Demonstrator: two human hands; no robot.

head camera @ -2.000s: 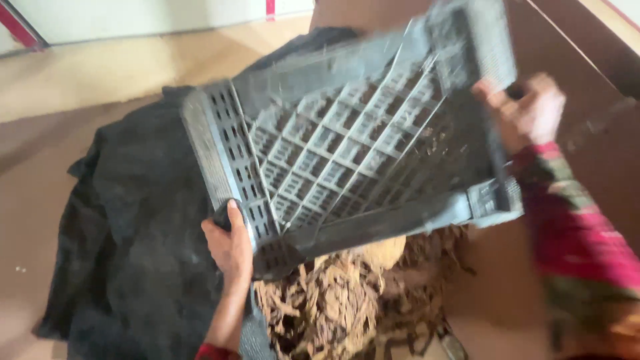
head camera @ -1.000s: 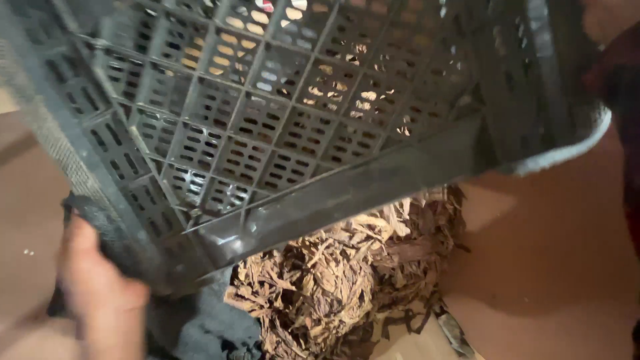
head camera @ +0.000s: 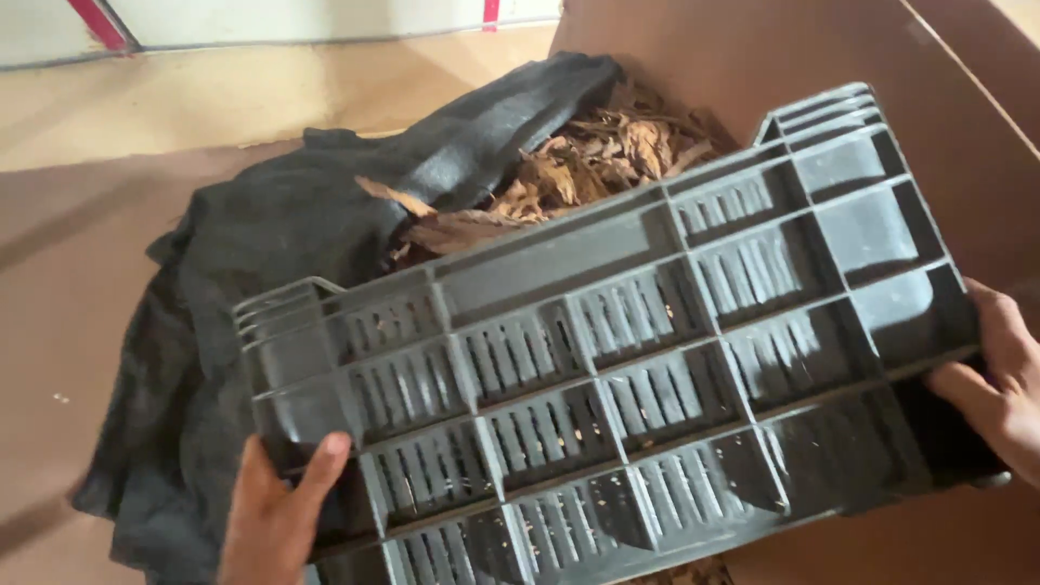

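Note:
A black slatted plastic crate (head camera: 601,374) is held tilted across the view, a ribbed side wall facing me. At its left end my left hand (head camera: 280,504) grips it, thumb on the outer wall. My right hand (head camera: 999,382) holds the right end. Small pale bits cling to the slats. Behind the crate's upper edge lies a heap of dry brown leaf pieces (head camera: 569,179), partly hidden by the crate. Dark cloth (head camera: 268,219) lies bunched to the left of the heap and along its back.
A brown sheet-like surface (head camera: 65,325) extends on the left. A brown panel (head camera: 674,57) rises behind the heap on the right. Farther back are a pale yellowish strip (head camera: 244,97) and a white surface with red marks (head camera: 284,20).
The crate has turned from showing its open lattice to showing a side wall, and it now covers the lower part of the heap. Both hands remain at its ends.

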